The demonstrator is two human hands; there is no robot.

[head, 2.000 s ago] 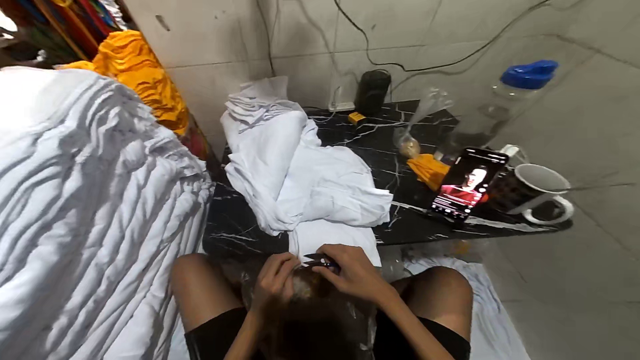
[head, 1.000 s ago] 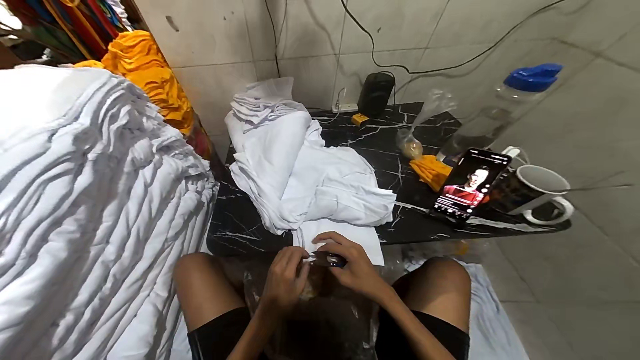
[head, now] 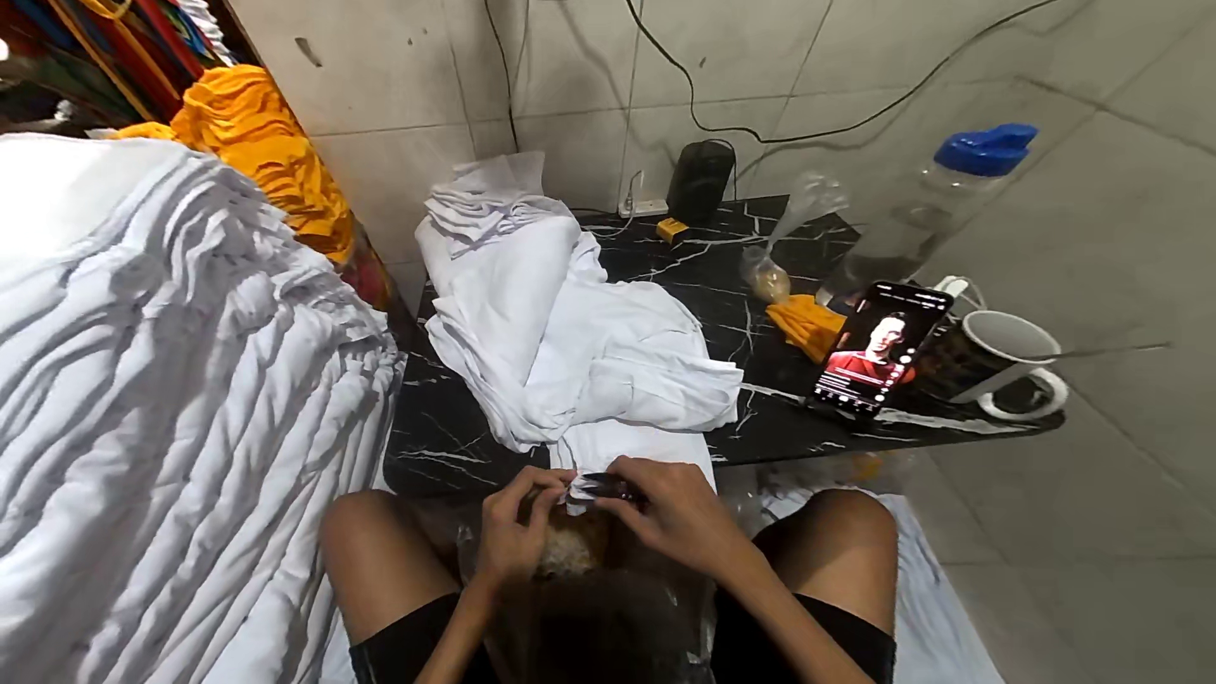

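Observation:
Between my knees, my left hand [head: 518, 525] pinches a small piece of the white cloth [head: 632, 451] that hangs over the front edge of the black marbled table. My right hand [head: 670, 508] holds small dark thread snips [head: 608, 486], their blades pointing left at the pinched cloth. Both hands are nearly touching. Above them, a heap of white fabric garments [head: 570, 332] lies on the table. Under my hands is a clear plastic bag [head: 570, 556] with pale scraps in it; its lower part is dark and hard to make out.
A tall pile of folded white cloth [head: 171, 399] stands at left, orange cloth [head: 261, 161] behind it. On the table [head: 437, 456] are a lit phone [head: 879, 351], a mug [head: 1007, 356], a blue-lidded bottle [head: 912, 218], an orange cloth [head: 807, 326], a knotted plastic bag [head: 768, 275] and a black speaker-like object [head: 701, 180].
My hands stay close together at the table's front edge, with fingers shifted slightly around the cloth and snips. The snips' blades show more plainly than one second ago.

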